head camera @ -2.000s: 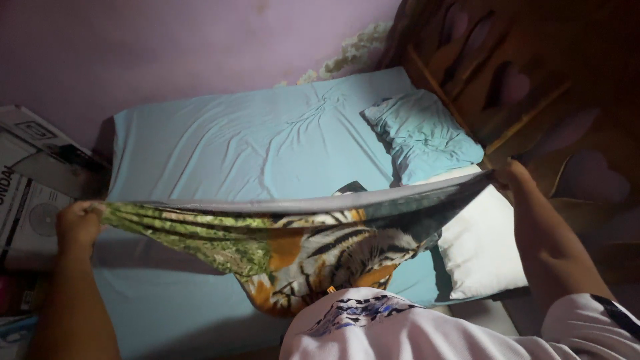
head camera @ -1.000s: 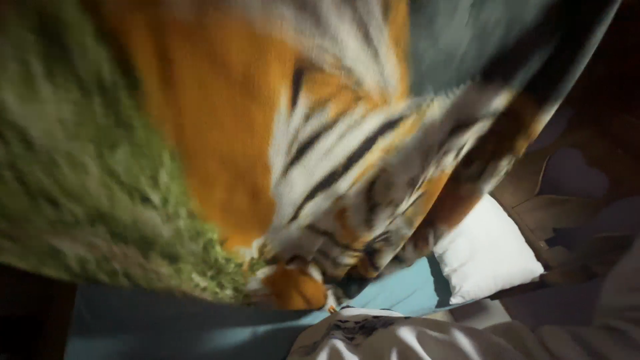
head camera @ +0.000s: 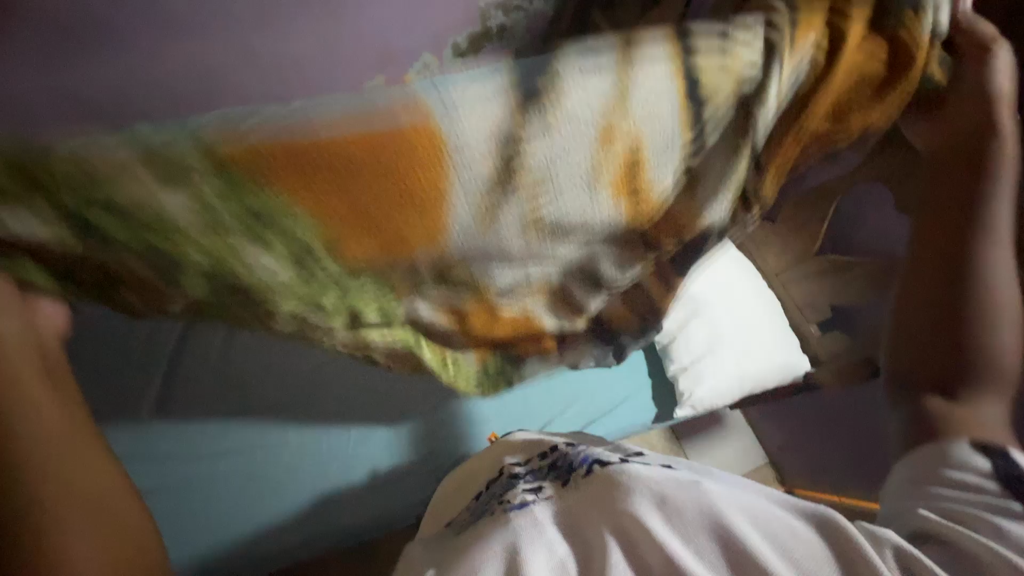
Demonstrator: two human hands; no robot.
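A tiger-print blanket [head camera: 512,192] in orange, white, black and green hangs in the air between my two hands, blurred by motion. At the left edge my left hand [head camera: 40,312] is beside the green end of the cloth; its fingers are partly out of frame and blurred. My right hand [head camera: 964,72], raised at the upper right, grips the bunched orange end. Under the blanket lies a bed with a light blue sheet [head camera: 272,480], much of it hidden by the cloth.
A white pillow [head camera: 732,336] lies at the right end of the bed. Behind the blanket rises a purple wall [head camera: 224,56] with a peeling patch. Floor tiles [head camera: 720,448] show beside the bed, near my white shirt [head camera: 624,512].
Two seconds ago the blanket was stretched low above the bed between both hands. It then filled most of the view, and now it hangs lower than a second ago, with the wall visible above it.
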